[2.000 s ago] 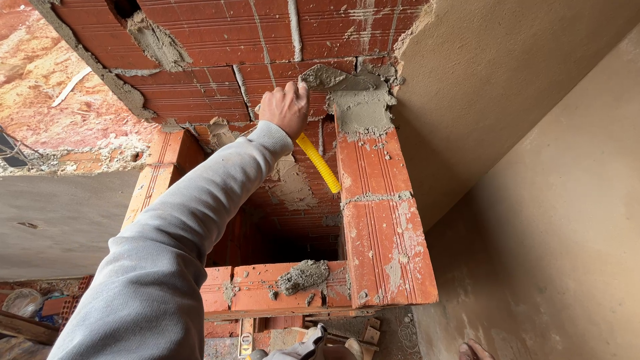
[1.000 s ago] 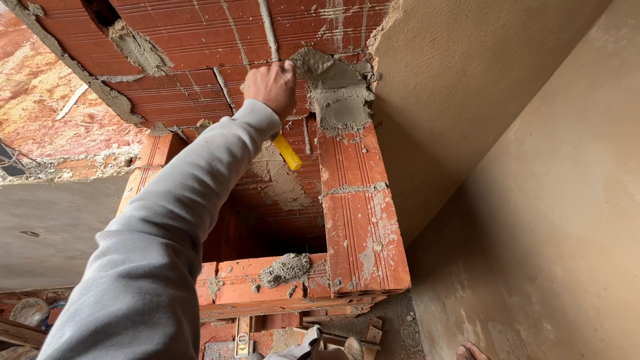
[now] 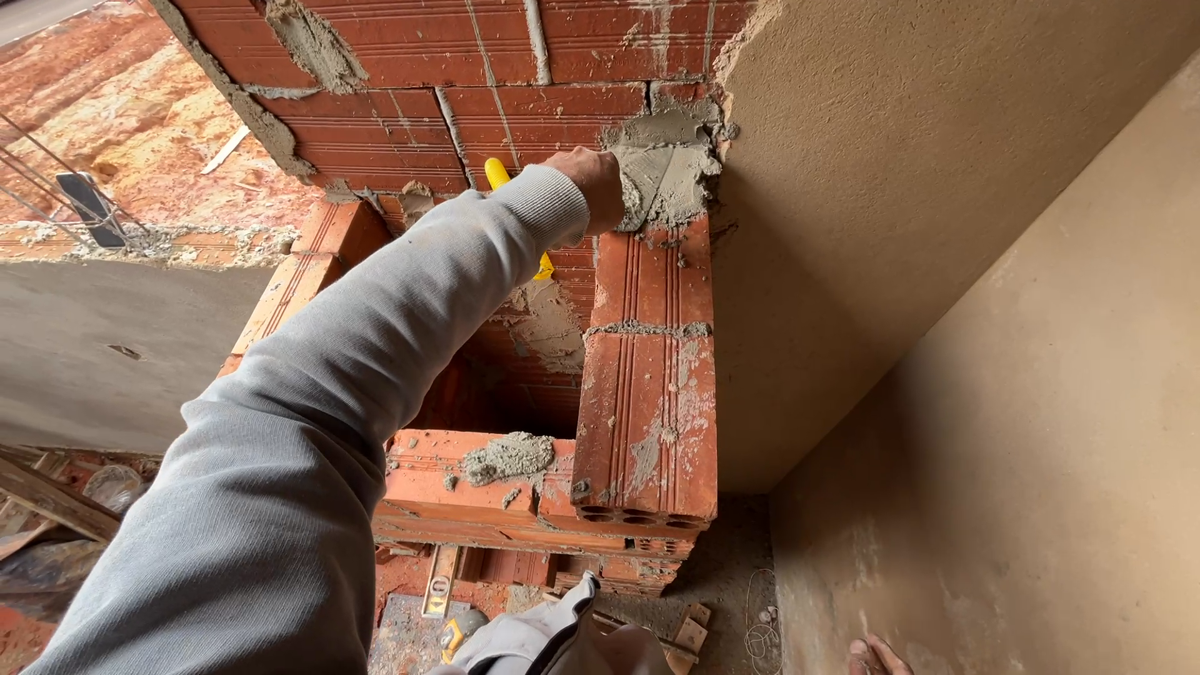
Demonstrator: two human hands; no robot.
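Observation:
My left hand (image 3: 595, 187), in a grey sleeve, is curled beside wet grey mortar (image 3: 689, 178), at the corner where the hollow clay brick (image 3: 647, 403) ledge meets the brick wall. A flat, mortar-coloured surface lies against its knuckles; whether this is a tool blade or mortar is unclear, and the fingertips are hidden. A yellow tube-like piece (image 3: 497, 173) shows above and below the wrist, partly hidden; its link to the hand is unclear. At the bottom right edge, only some fingers of my right hand (image 3: 872, 656) show, near the plastered wall.
A mortar lump (image 3: 506, 457) sits on the front bricks, beside a dark opening. Plastered walls (image 3: 984, 450) stand at right. Below lie a spirit level (image 3: 439, 586), a yellow-and-grey tool (image 3: 459, 630) and wood scraps. A phone (image 3: 91, 208) rests by wires on the left ledge.
My left hand has shifted from left of the mortar patch to its lower left edge. The yellow piece, earlier seen only below the hand, now also shows above the wrist.

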